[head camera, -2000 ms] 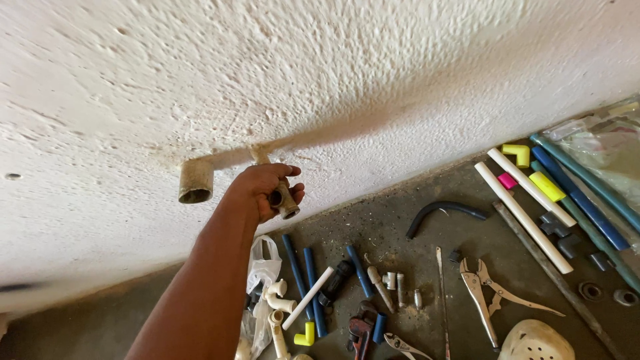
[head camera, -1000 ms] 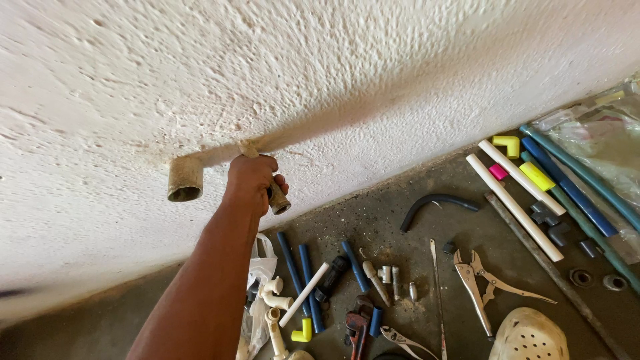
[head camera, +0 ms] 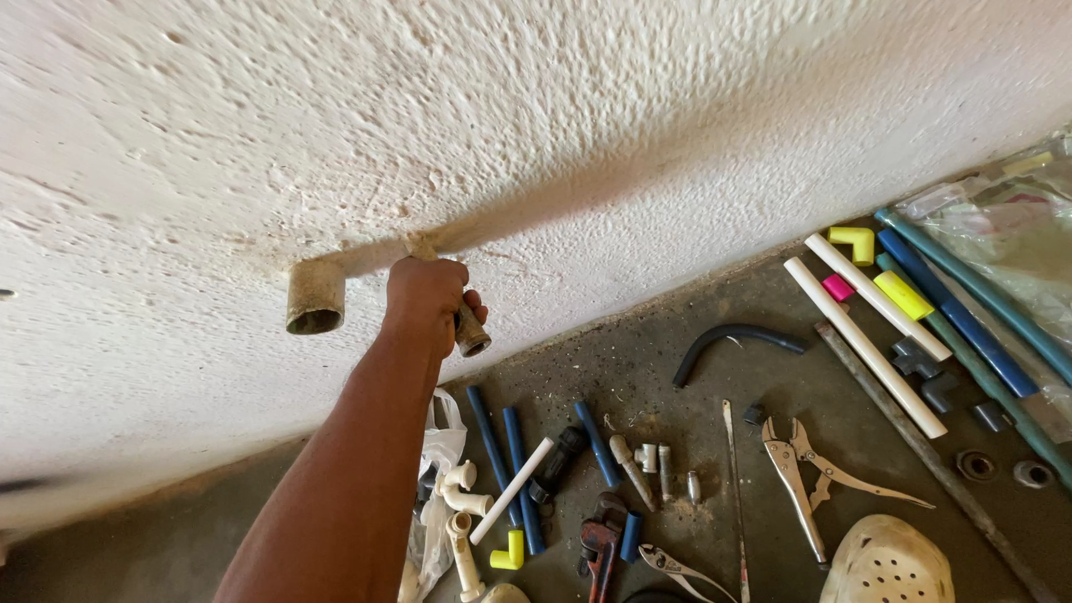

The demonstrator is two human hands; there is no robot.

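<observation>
My left hand (head camera: pixel 431 297) is closed around a dirty, pale brown pipe fitting (head camera: pixel 473 335) on the white textured wall (head camera: pixel 586 109). Its round open end points down below my fingers, and part of it is hidden by the hand. To the left, a wider, grimy pipe stub (head camera: pixel 316 297) with an open lower end juts from the wall. A raised ridge in the plaster runs behind both. My right hand is out of view.
Below on the floor lie locking pliers (head camera: pixel 791 477), a red pipe wrench (head camera: pixel 603 544), slip-joint pliers (head camera: pixel 678 574), a black bent hose (head camera: pixel 737 331), blue pipes (head camera: pixel 955 310), white pipes (head camera: pixel 863 347) and a yellow elbow (head camera: pixel 508 553). A perforated clog shoe (head camera: pixel 889 565) shows at the bottom.
My left hand has closed more tightly around the fitting and turned; two seconds ago more of the fitting's branches showed between the fingers.
</observation>
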